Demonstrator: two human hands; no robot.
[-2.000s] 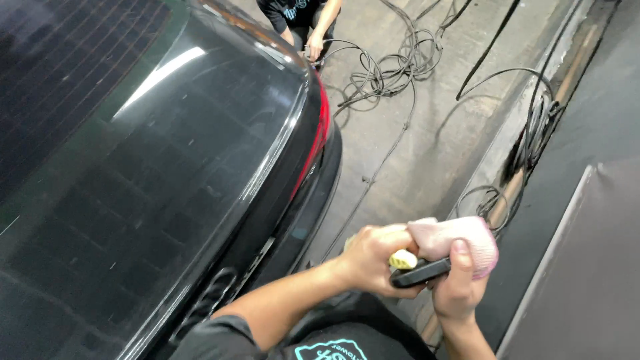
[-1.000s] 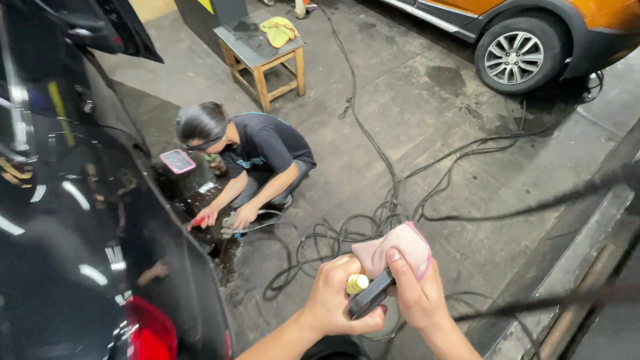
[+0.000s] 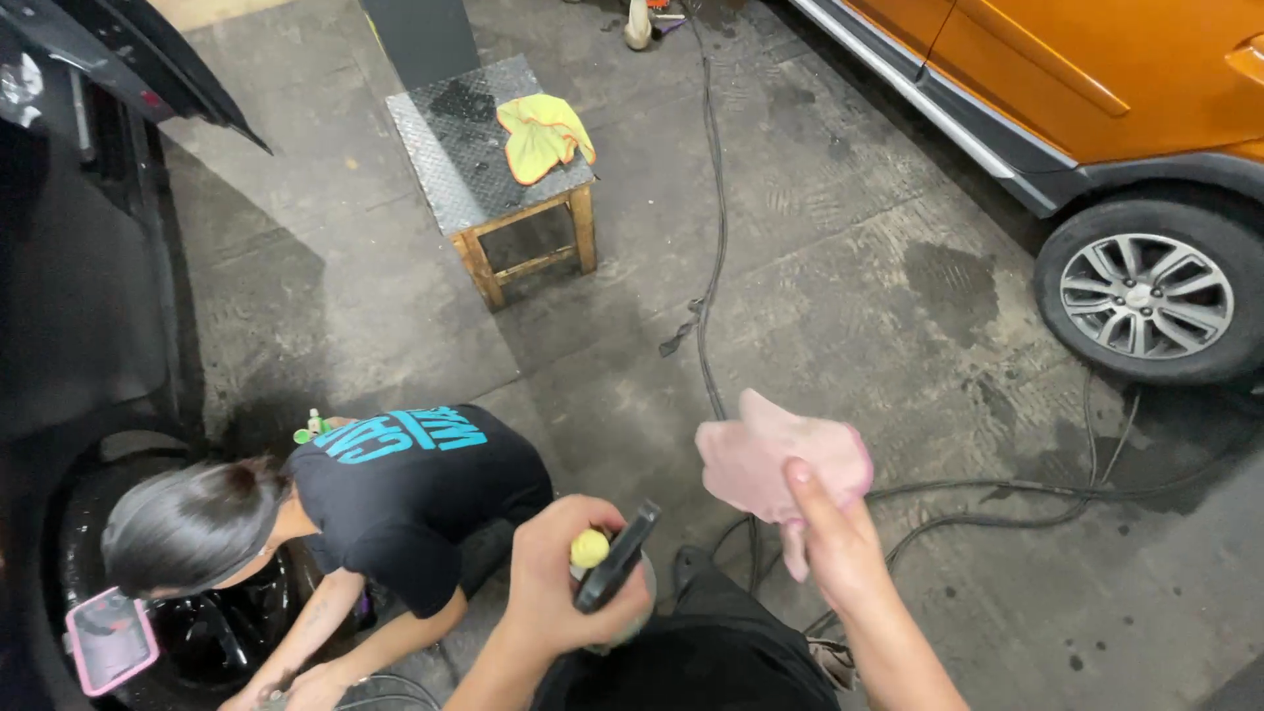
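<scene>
My left hand (image 3: pixel 578 583), low in the middle of the view, is closed around a bottle (image 3: pixel 637 602) with a yellow tip and a black part on top; most of the bottle is hidden by my fingers. To its right, my right hand (image 3: pixel 834 538) pinches a folded pale pink cloth (image 3: pixel 780 459) between thumb and fingers, the thumb lying on top. Bottle and cloth are apart, both held in front of my body.
A person (image 3: pixel 425 494) crouches at left by a black car's wheel (image 3: pixel 227 622). Beyond stands a wooden-legged stool (image 3: pixel 444 158) with a yellow cloth (image 3: pixel 543 138). An orange car (image 3: pixel 1066 79) is at upper right. Hoses (image 3: pixel 719 247) cross the floor.
My hands have moved apart; the pink cloth, earlier bunched against the bottle's top, now hangs spread from my right hand. The view has swung from the black car's rear toward the stool and orange car.
</scene>
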